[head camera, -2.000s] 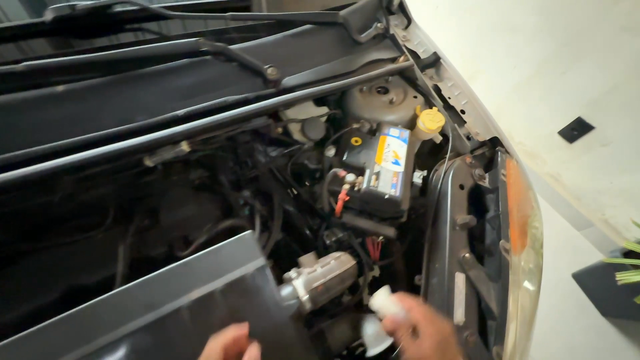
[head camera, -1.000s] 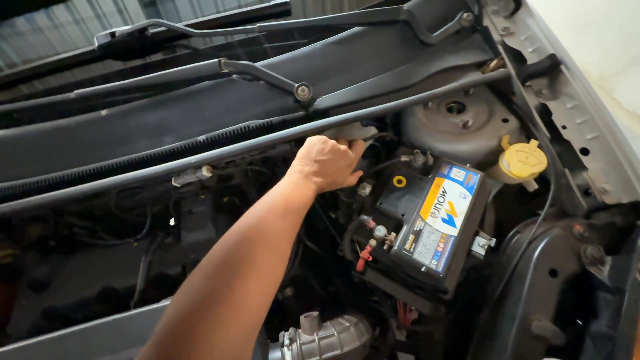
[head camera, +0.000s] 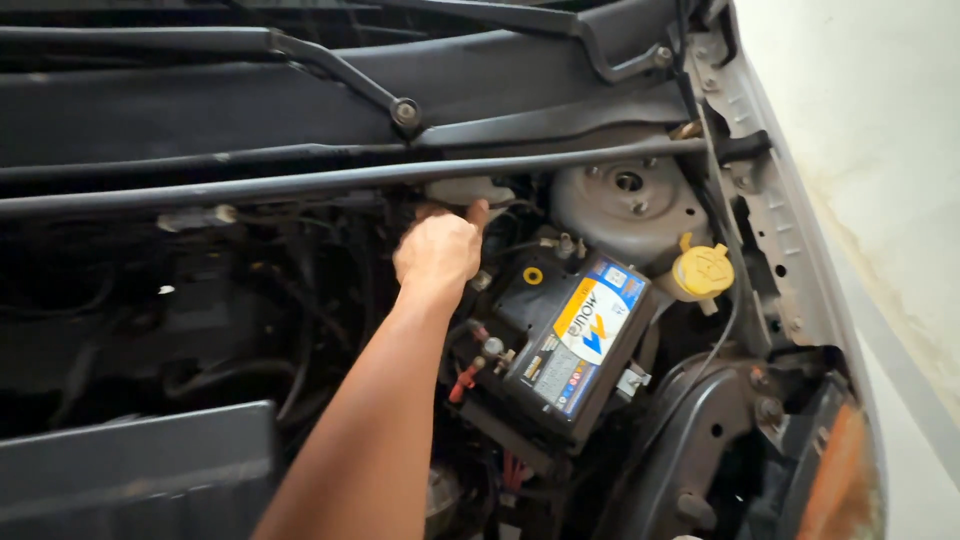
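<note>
My left hand (head camera: 440, 247) reaches into a car's engine bay, back of the hand up. Its fingers are curled and its thumb rests at a whitish plastic reservoir (head camera: 469, 190) under the cowl edge. The fingertips are hidden, so what they grip does not show. Right of the wrist sits a black car battery (head camera: 574, 349) with a Moura label, tilted in view. A red-covered cable (head camera: 465, 381) and a terminal clamp (head camera: 493, 346) are at its near left side. My right hand is not recognizable in view; a tiny pale patch at the bottom edge cannot be identified.
A yellow reservoir cap (head camera: 705, 271) and the metal strut tower (head camera: 630, 199) lie right of the hand. The cowl's front rail (head camera: 337, 174) runs just above it, below a wiper arm (head camera: 341, 71). A dark panel (head camera: 142, 469) stands lower left, the headlight (head camera: 844, 480) lower right.
Two seconds ago both hands were low in view, the right holding a small white piece. My left hand has since moved up to the reservoir and stays there. The white piece no longer shows.
</note>
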